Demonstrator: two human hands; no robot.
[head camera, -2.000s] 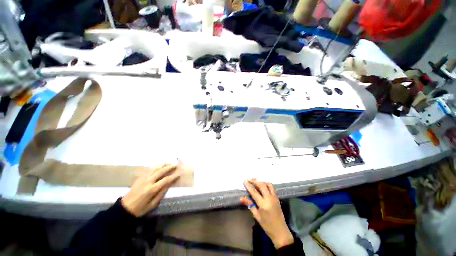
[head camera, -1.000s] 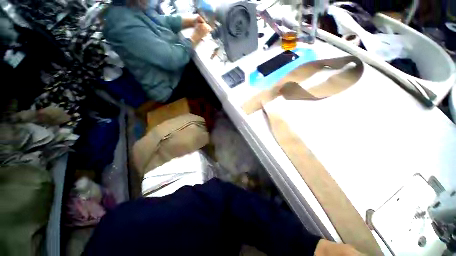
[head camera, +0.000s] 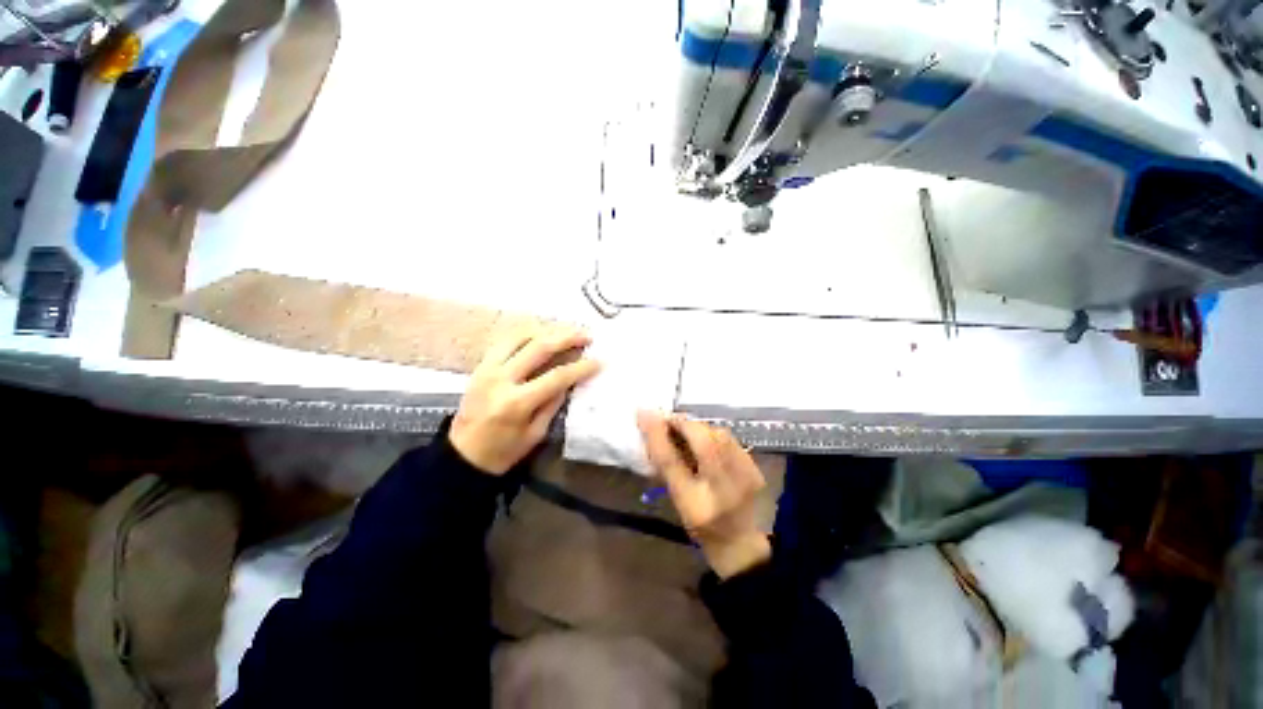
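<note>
A long tan waistband strip lies along the table's front edge and loops at the left. My left hand presses on its right end. A small white pattern card extends from under my left fingertips and hangs over the table edge. My right hand is at the card's right side, fingers curled round a pen; a bit of the pen's blue shows beside the palm. Tan garment cloth with a dark band lies on my lap.
The sewing machine stands behind my right hand. Dark tweezers and a screwdriver lie to the right. A phone on a blue mat and a small dark box are at the left. A white padding bundle lies below the table.
The view has swung back from the left side to the machine. Since the oldest frame, the white card has come into clear view over the table edge, with my hands closer together.
</note>
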